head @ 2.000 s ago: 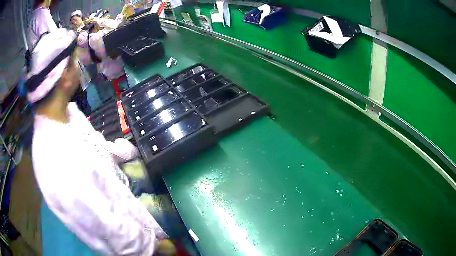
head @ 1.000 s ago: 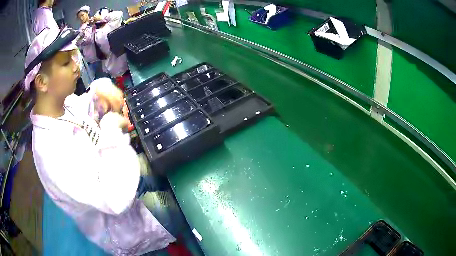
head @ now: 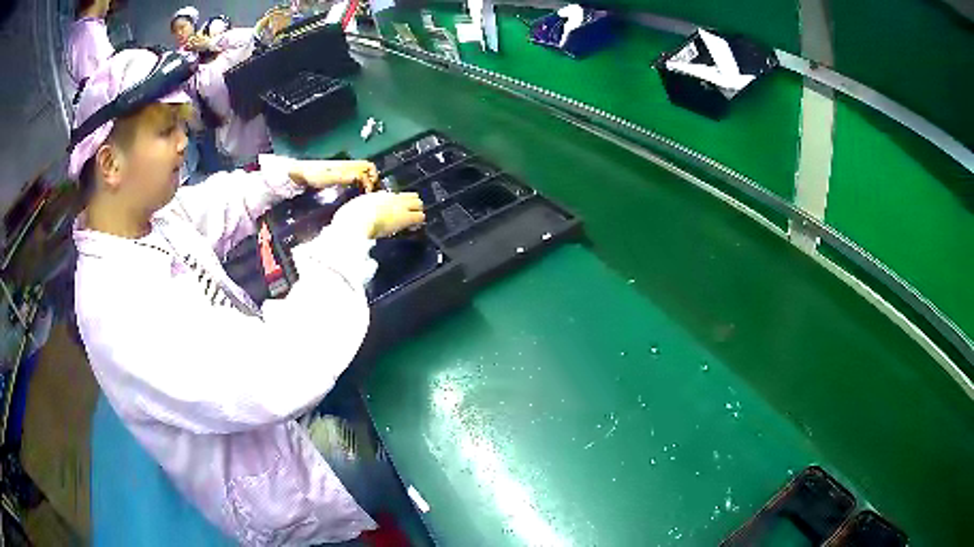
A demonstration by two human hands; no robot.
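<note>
Neither of my hands is in the picture. Two side-by-side stacks of phone middle frames [head: 814, 504], black inside with orange-copper edges, lie at the bottom right, cut off by the lower edge. The green bench [head: 577, 374] carries scattered small white specks. Beyond it stand large black phone trays [head: 513, 235] with rectangular pockets. Glossy dark rectangles lie in several pockets, partly hidden by the neighbour's arms.
A neighbour in a pink smock [head: 214, 353] sits at the left, both hands over the trays. More black trays [head: 304, 94] stand farther back. Small bins with white paper [head: 713, 73] hang on the green back panel [head: 886, 192]. Other people show at the top left.
The neighbour's hands have risen from below the bench edge and reached out over the trays, covering some pockets. The trays and phone frames have not moved on the bench.
</note>
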